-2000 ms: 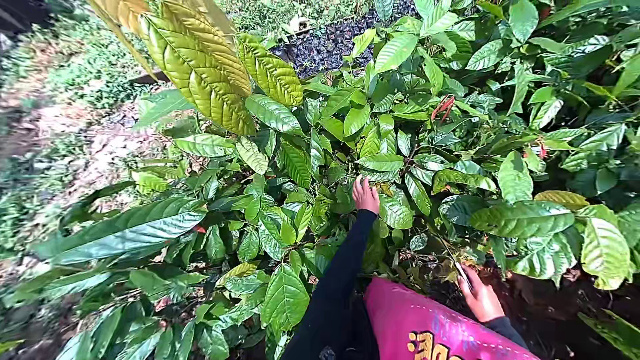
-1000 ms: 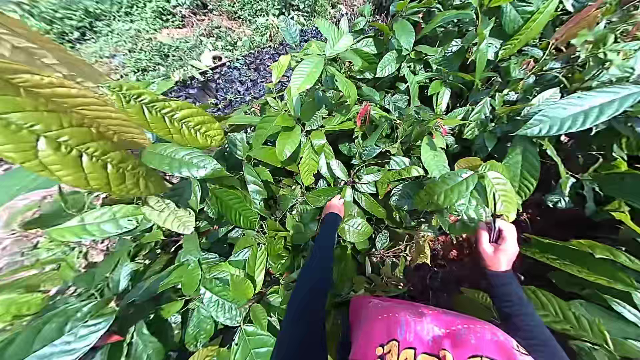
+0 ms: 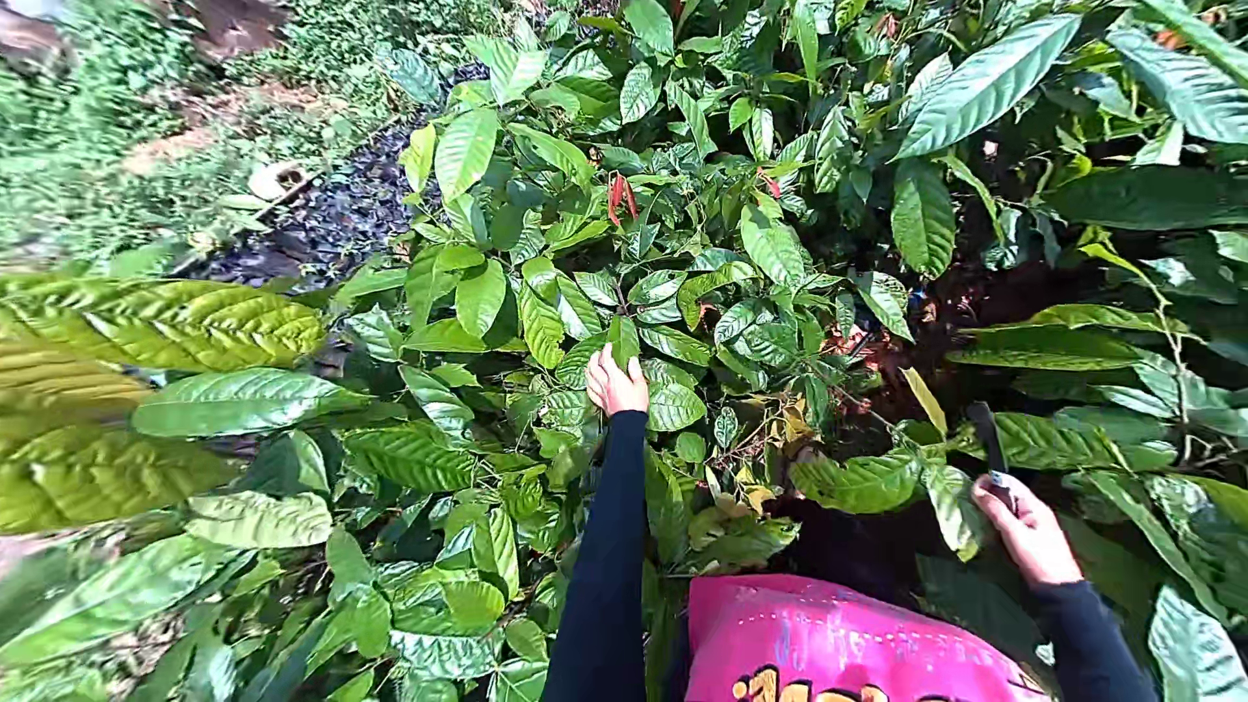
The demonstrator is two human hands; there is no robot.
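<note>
My left hand (image 3: 618, 382), in a dark sleeve, reaches into the leafy plants near the middle of the view. Its fingers are at a green leaf (image 3: 623, 338); whether they pinch it I cannot tell. At the lower right my right hand (image 3: 1024, 526) is closed around the handle of a dark-bladed knife (image 3: 989, 439), blade pointing up and away. Beside that hand hangs a green leaf (image 3: 954, 505). Between my forearms, at the bottom edge, lies a bright pink plastic sack (image 3: 838, 634) with large printed writing.
Dense broad-leaved plants surround both hands. Large yellow-green leaves (image 3: 156, 322) stand close at the left. Small red young leaves (image 3: 620, 199) show beyond my left hand. A dark strip of ground (image 3: 331, 214) lies at the upper left, with a pale round object (image 3: 277, 180) beside it.
My right hand with the knife has risen from beside the pink sack to among the leaves at the right. My left hand stays among the central leaves. The view has swung to the right.
</note>
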